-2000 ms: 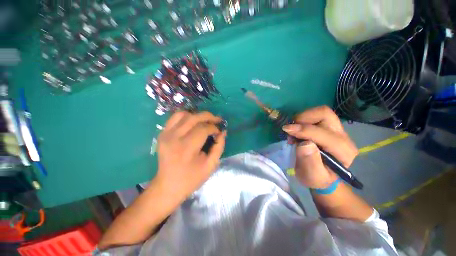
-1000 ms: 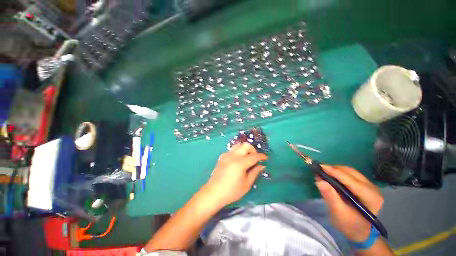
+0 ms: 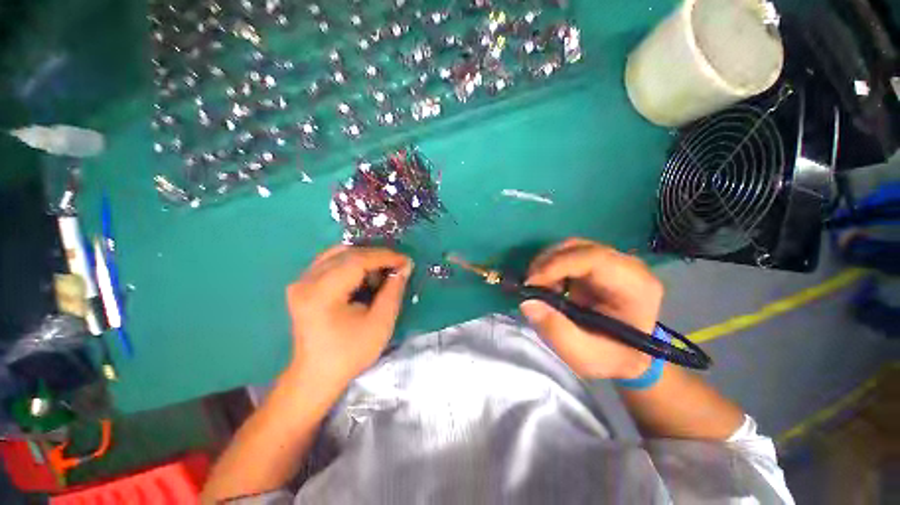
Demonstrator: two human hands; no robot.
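Observation:
My left hand (image 3: 340, 308) is pinched closed beside the wire heap, with a tiny part between thumb and forefinger, too small to make out. My right hand (image 3: 592, 308) holds the black soldering iron (image 3: 582, 314) like a pen, its tip pointing left. A small dark and silvery piece (image 3: 437, 269) shows between my left fingertips and the iron tip; I cannot tell whether it touches the mat. The heap of red and black lead wires (image 3: 387, 197) with white ends lies just beyond my left hand. A short silvery solder piece (image 3: 527, 196) lies right of the heap.
The clear blister tray (image 3: 326, 94) with rows of shiny assemblies lies beyond the heap. A white tub (image 3: 681, 74) and the black fume extractor fan (image 3: 725, 182) stand at right. Pens (image 3: 104, 281) and a whitish bottle (image 3: 59, 140) are at left, an orange-handled tool (image 3: 79, 449) lower left.
My left hand has drawn back from the heap towards me, fingertips pinched. The iron tip has come closer to my left fingers. The view has shifted too.

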